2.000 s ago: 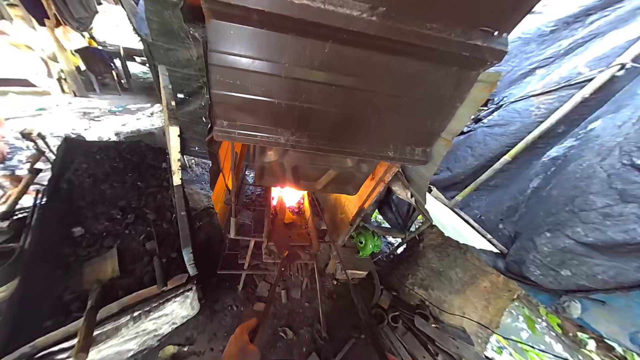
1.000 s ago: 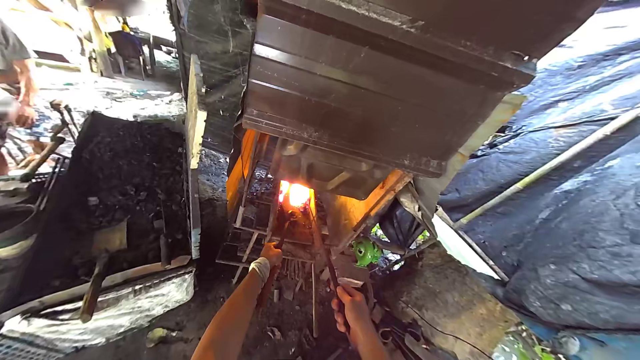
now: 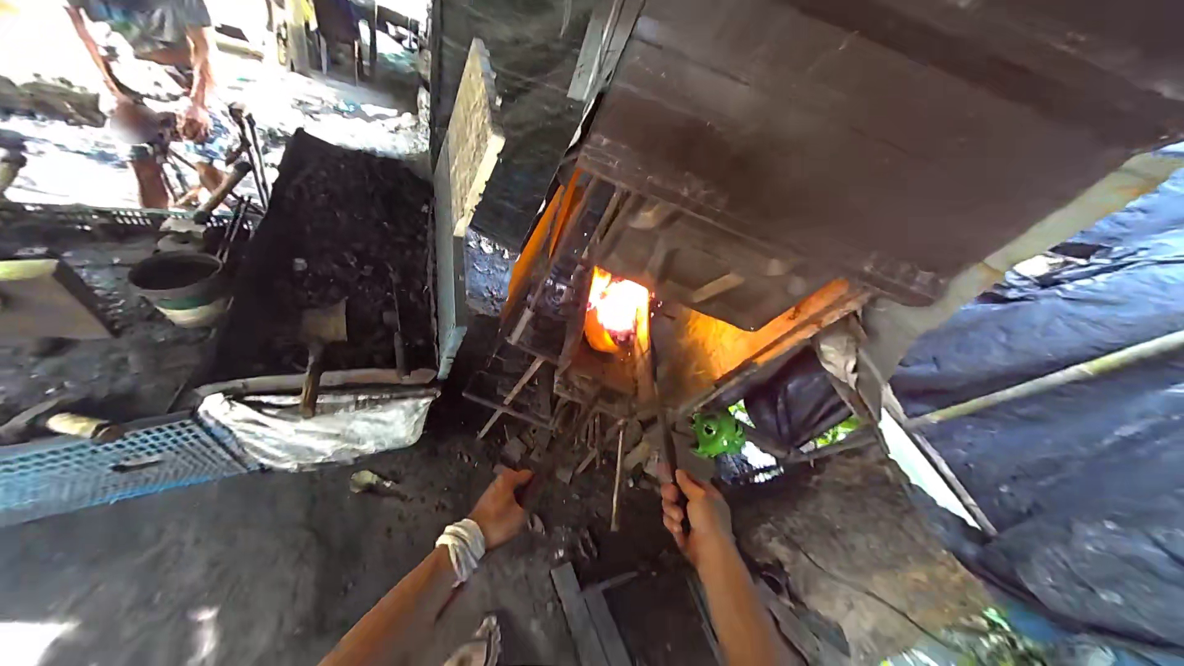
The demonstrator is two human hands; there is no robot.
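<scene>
A glowing fire (image 3: pixel 617 305) burns in a forge opening beneath a dark metal hood (image 3: pixel 832 120). My right hand (image 3: pixel 698 509) is closed around a long dark metal rod (image 3: pixel 666 435) that points up toward the fire; its far end is lost near the glow. On the left, my left hand (image 3: pixel 502 506), with a white cloth band (image 3: pixel 462 548) at the wrist, is closed on the end of a dark, thin tool whose kind I cannot tell. Below the forge mouth lie loose sticks and metal pieces.
A charcoal bin (image 3: pixel 356 213) holds a small shovel (image 3: pixel 324 326) at the left, near a bucket (image 3: pixel 176 277) and a blue plastic crate (image 3: pixel 120 467). A green blower casing (image 3: pixel 717 433) sits right of the forge. Dark tarpaulin (image 3: pixel 1064 444) hangs at the right. Another person stands at the upper left.
My right hand has come into view since the oldest frame and stays on the rod. My left hand has drawn back from near the forge mouth. The view has shifted left.
</scene>
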